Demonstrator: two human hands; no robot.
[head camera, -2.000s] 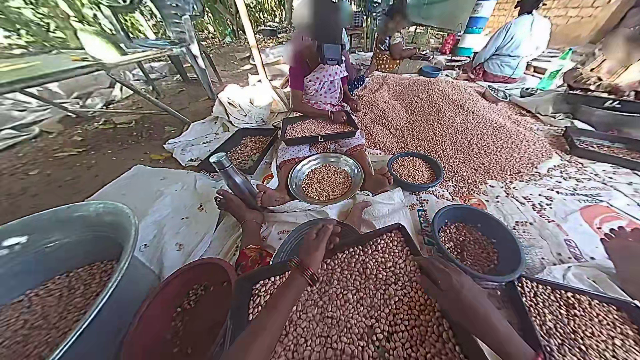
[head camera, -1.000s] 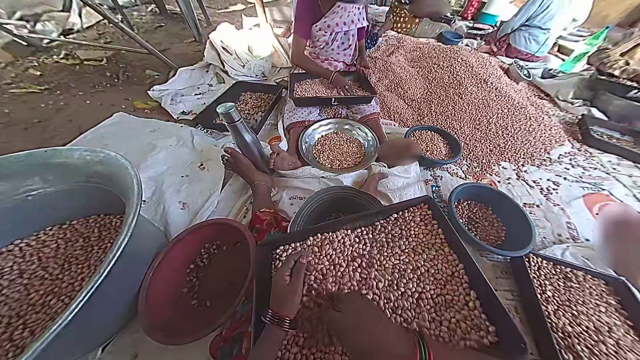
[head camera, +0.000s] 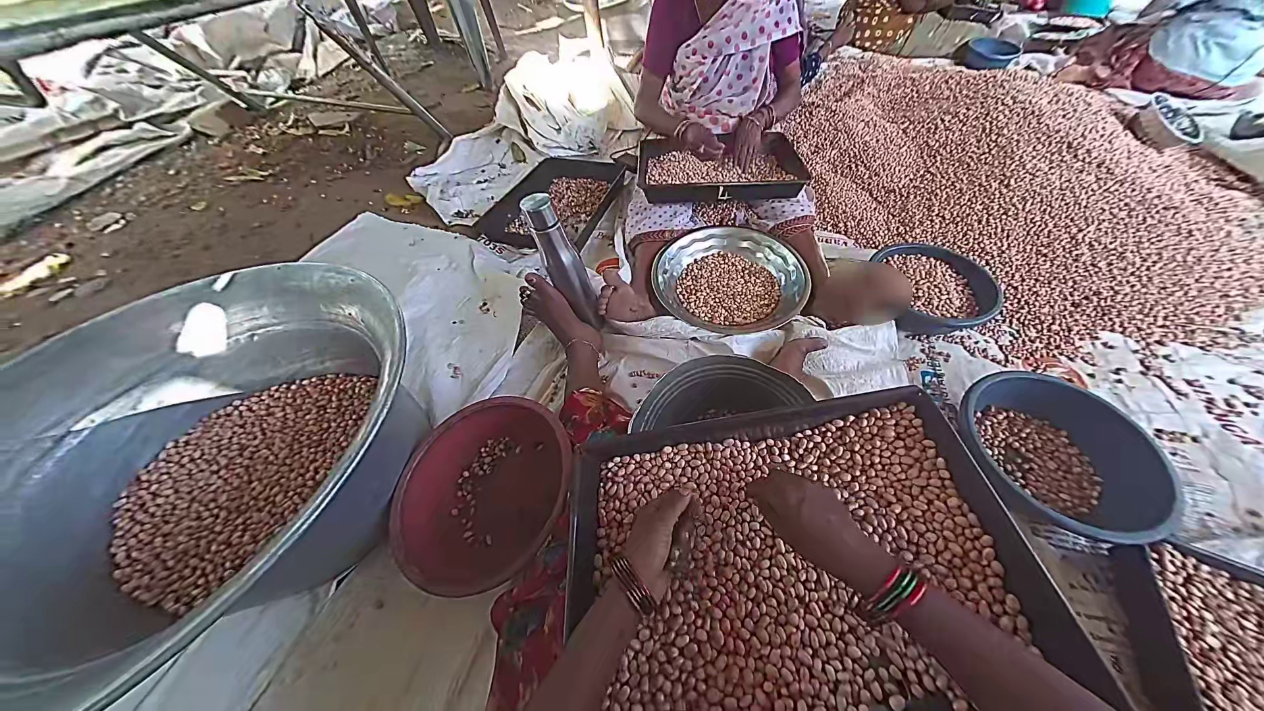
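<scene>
A black tray (head camera: 1022, 553) full of shelled peanuts (head camera: 790, 612) lies before me. My left hand (head camera: 657, 543) is over the peanuts in the tray's left part, its fingers curled; whether nuts are in it is hidden. My right hand (head camera: 815, 518), with green and red bangles at the wrist, reaches to the nuts near the tray's middle, fingertips pointing down and partly hidden. A red bowl (head camera: 420, 533) with a few nuts stands left of the tray. Behind the tray's far edge is a dark ribbed bowl (head camera: 721, 380), and a blue-grey bowl (head camera: 1150, 464) holding nuts stands at the right.
A large metal tub (head camera: 390, 336) of peanuts stands at the left. Opposite sits a person (head camera: 726, 59) with both hands in another tray (head camera: 726, 191), behind a steel bowl (head camera: 671, 257). A steel bottle (head camera: 558, 247) leans near bare feet. A big peanut heap (head camera: 997, 178) spreads at the back right.
Two seconds ago both hands were at the tray's upper part and right side; now both are over the nuts inside it. Since one second ago the right hand has moved away from me. The view has tilted down.
</scene>
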